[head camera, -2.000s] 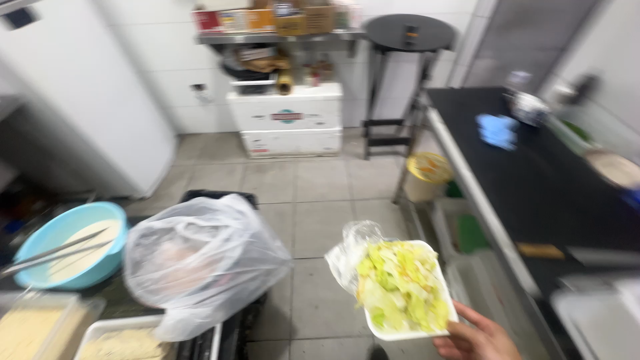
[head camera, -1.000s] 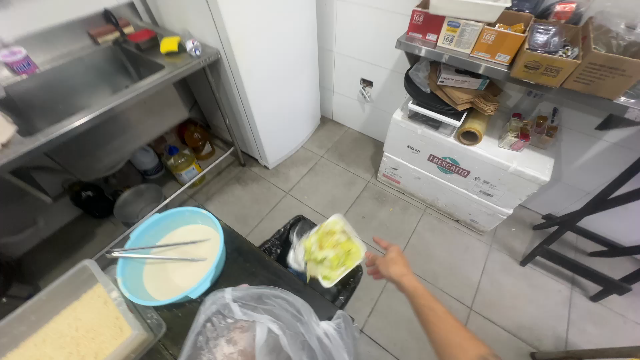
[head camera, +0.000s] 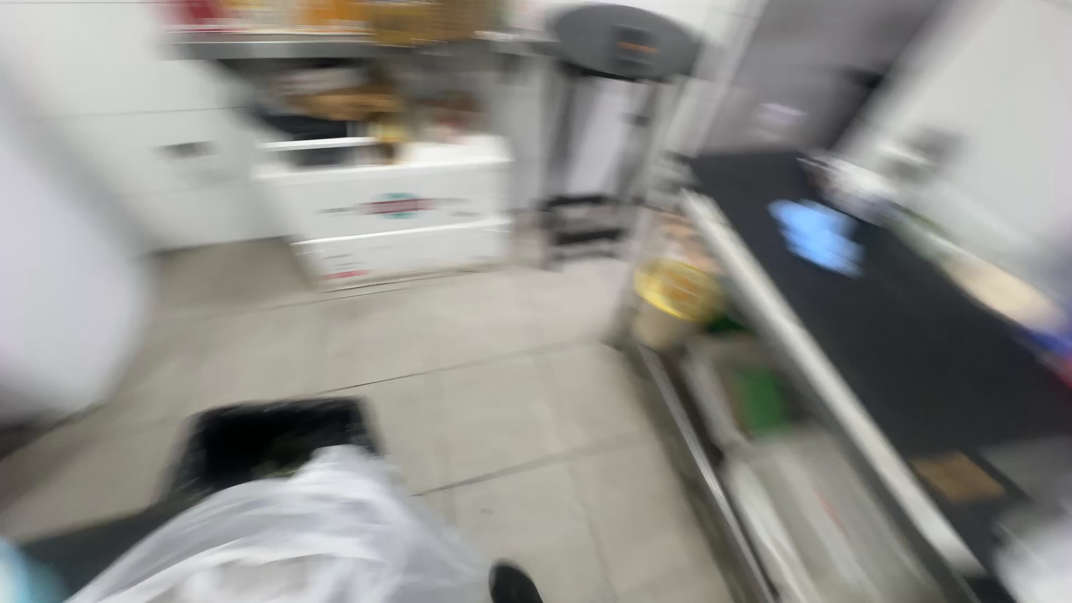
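Note:
Neither of my hands shows in the head view now, and the picture is blurred by motion. A translucent plastic bag lies at the bottom left, on a dark surface. Just beyond it stands a black-lined bin with a dark inside; what lies in it is too blurred to tell. The rim of a light blue bowl shows at the lower left corner. A blue cloth or glove lies on the black worktop at the right. The tray of chopped lettuce is not in view.
A white foam box stands against the wall under a metal shelf. Beside it is a black folding stool. A yellow-rimmed bucket and plastic containers sit below the worktop. Tiled floor runs between the bin and the worktop.
The tray of lettuce was over the bin a second ago with a hand beside it; both are out of view now. The view has swung to the right.

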